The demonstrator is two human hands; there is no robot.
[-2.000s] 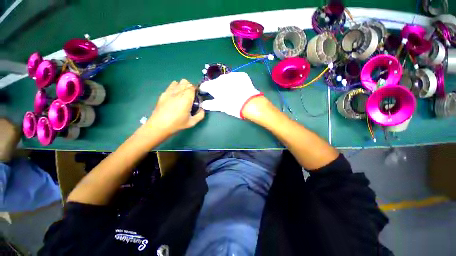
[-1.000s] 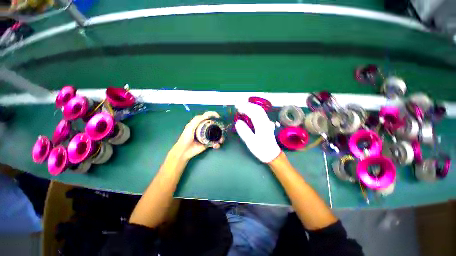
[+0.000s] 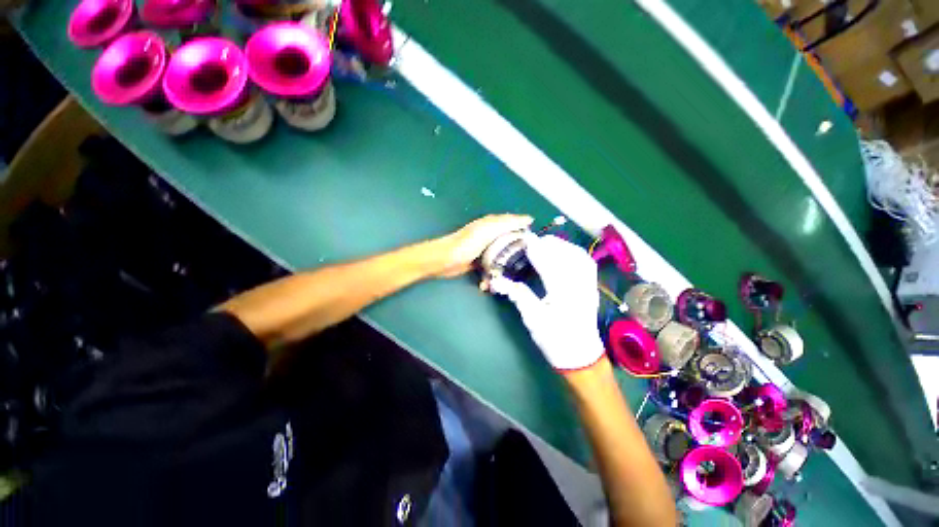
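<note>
My left hand (image 3: 476,245), bare, holds a grey ring (image 3: 505,253) with a dark centre over the bench. My right hand (image 3: 561,299), in a white glove with a red cuff edge, has its thumb and fingers on the near right side of the same ring. The fingers cover part of the ring's dark opening. A small white connector (image 3: 559,220) shows just beyond the hands. A magenta cup (image 3: 615,250) lies tilted just right of the glove.
Joined units with magenta cups (image 3: 206,75) are grouped at the upper left. Loose grey rings (image 3: 649,306), magenta cups (image 3: 713,475) and wired cores are piled at the lower right. A white strip (image 3: 484,126) borders the green belt (image 3: 659,113). Black parts (image 3: 134,221) fill the left below the bench edge.
The view has turned, so the bench now runs diagonally. My gloved right hand has moved from the magenta cups onto the grey ring, which my left hand still holds.
</note>
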